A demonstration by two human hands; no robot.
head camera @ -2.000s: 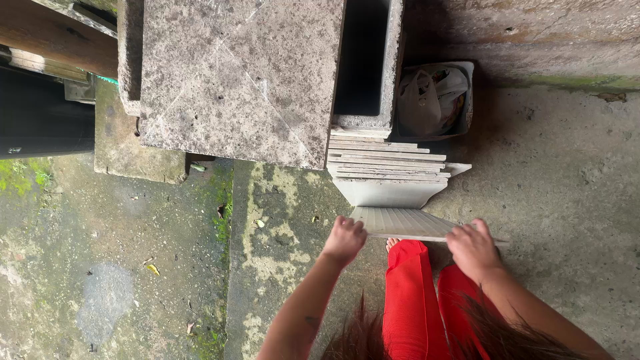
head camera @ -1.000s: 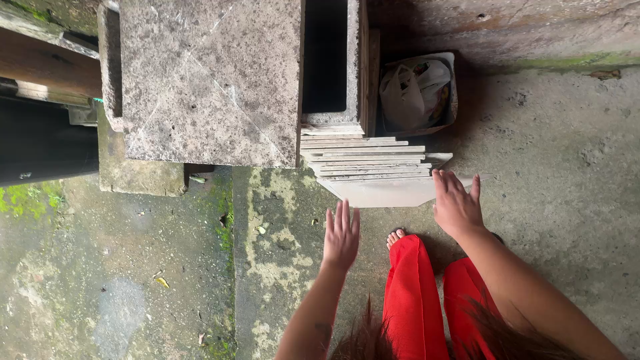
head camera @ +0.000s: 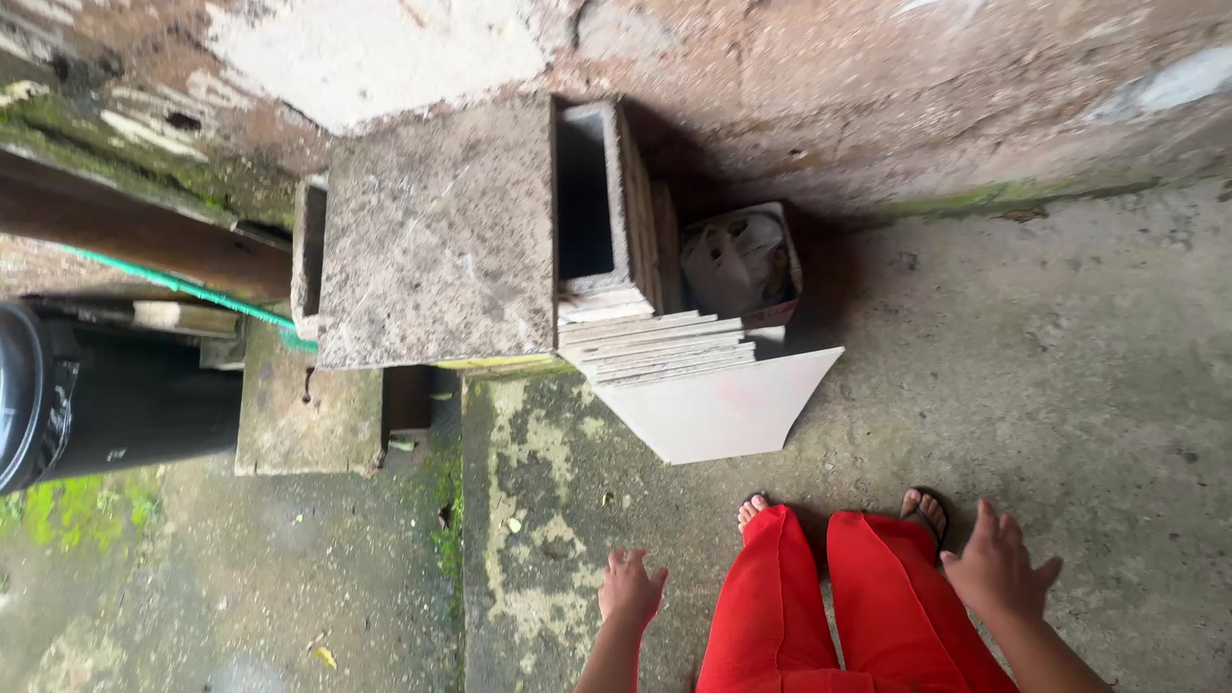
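Observation:
My left hand (head camera: 630, 584) is empty over the concrete floor, left of my red trousers, its fingers apart. My right hand (head camera: 1001, 566) is also empty, fingers spread, just right of my sandalled foot. Beyond both hands, several pale flat tiles (head camera: 664, 348) lean in a stack against the side of a concrete block structure (head camera: 443, 236). The nearest panel, a white tile (head camera: 727, 404), leans at the front of the stack with its face toward me. Neither hand touches it.
A bin (head camera: 741, 260) holding plastic bags stands behind the stack by the weathered wall (head camera: 866, 106). At the left are a black plastic barrel (head camera: 125, 395), a concrete slab (head camera: 308, 414) and a green hose (head camera: 164, 277). Moss grows on parts of the floor.
Two seconds ago both hands held a pale tile in front of the stack; they have let go and drawn back toward me, apart. The view has shifted, showing more wall.

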